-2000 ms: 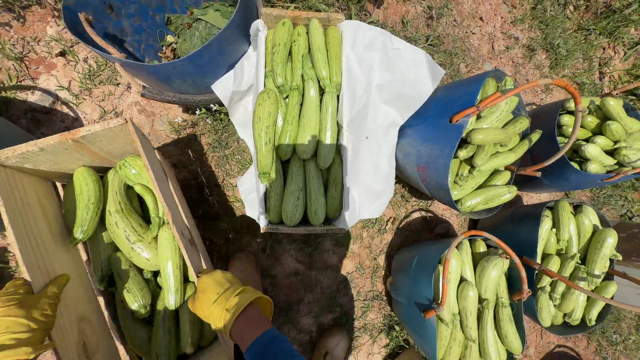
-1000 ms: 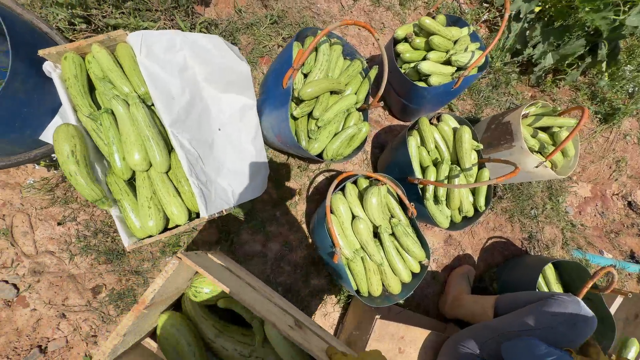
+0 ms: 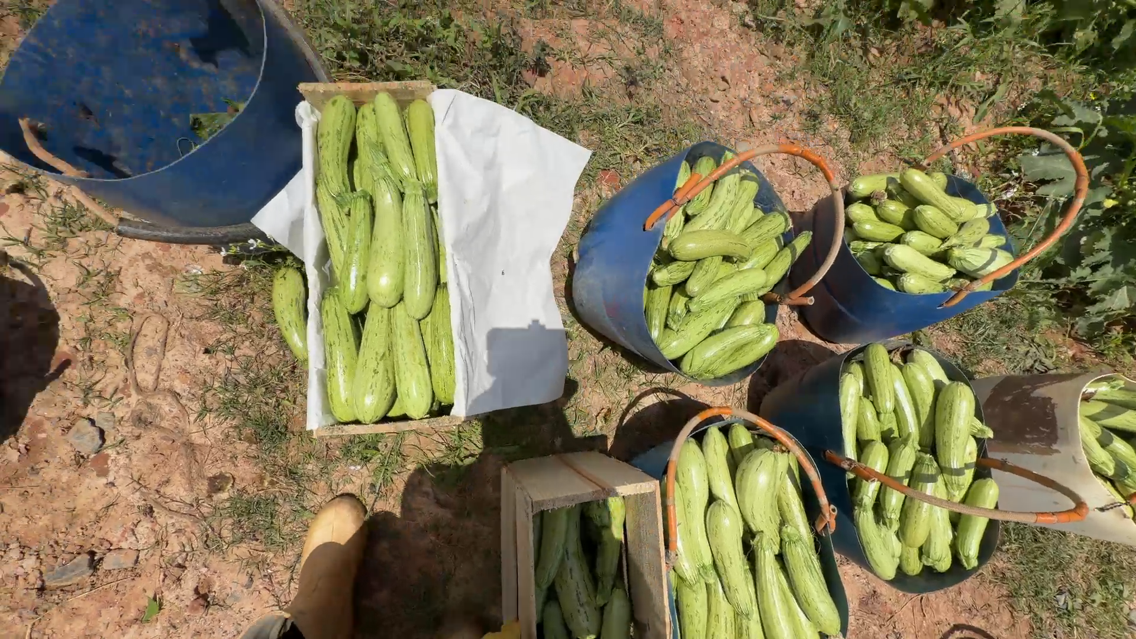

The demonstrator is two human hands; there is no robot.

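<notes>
A sliver of yellow glove (image 3: 504, 630) shows at the bottom edge, by the left side of a wooden crate (image 3: 519, 541); it appears to be my left hand, its fingers hidden. My right hand is out of view. Striped green courgettes (image 3: 575, 590) lie inside this crate, whose lower part is cut off. Above it to the left stands another wooden crate (image 3: 390, 428), lined with white paper (image 3: 510, 222) and filled with courgettes (image 3: 386, 248) in layers. The paper folds out over its right side. One courgette (image 3: 289, 312) is outside, against its left side.
Blue buckets (image 3: 608, 266) with orange-wrapped handles, heaped with courgettes, stand at the right, beside a whitish bucket (image 3: 1029, 435). A large blue tub (image 3: 222, 169) is at the top left. A tan boot (image 3: 328, 564) is on the reddish soil; leafy plants (image 3: 1087, 177) edge the upper right.
The partly filled crate, left of the paper-lined one two seconds ago, is now below and right of it. Both gloved hands have mostly left view. The camera view has shifted.
</notes>
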